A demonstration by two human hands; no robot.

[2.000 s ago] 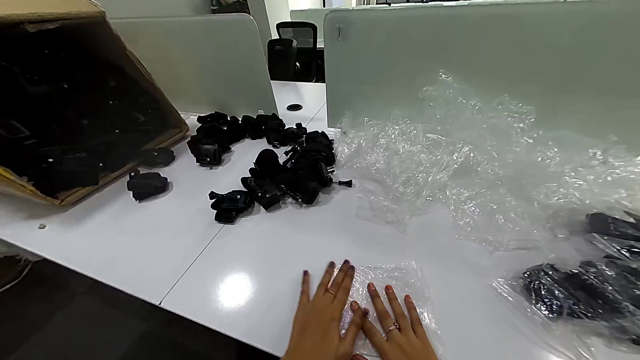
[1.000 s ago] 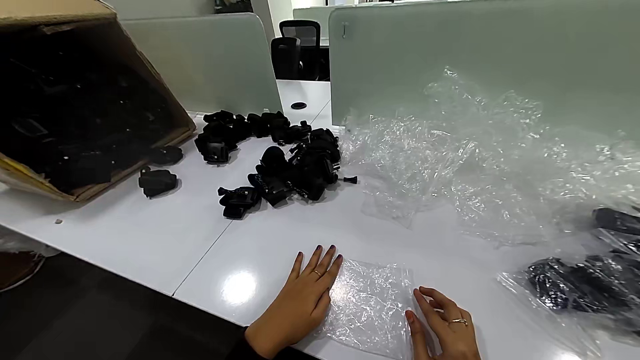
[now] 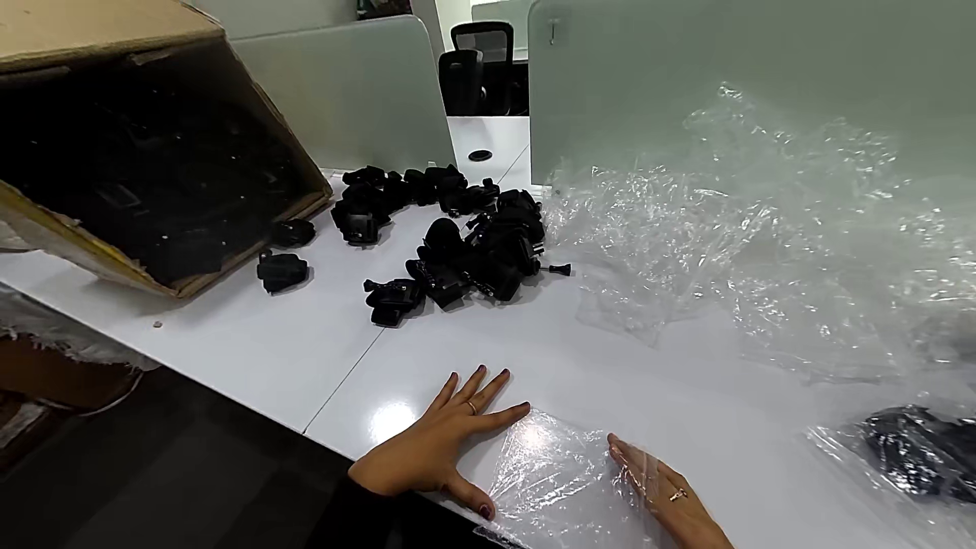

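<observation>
A clear plastic bag [image 3: 568,480] lies on the white desk at the bottom centre. Spread fingers of my left hand [image 3: 450,442] rest at its left edge, the thumb lower down. At the right edge is my right hand [image 3: 663,492], fingers extended and partly behind the film; whether it grips the film is unclear. Beyond the hands sits a pile of black plastic mounts [image 3: 488,252], with a black thumbscrew [image 3: 560,269] sticking out on its right. A heap of crumpled clear bags [image 3: 717,236] covers the back right. Bagged black parts [image 3: 915,450] lie at the far right.
A cardboard box [image 3: 114,38] lies tipped on the left, its opening dark with black parts inside. One black part [image 3: 282,271] sits by its mouth. Frosted partitions [image 3: 732,69] line the desk's back. The desk's front edge [image 3: 221,389] runs diagonally at lower left.
Two seconds ago both hands lay close together, flat on the bag. They have moved apart to its two sides, and more of the bag shows between them.
</observation>
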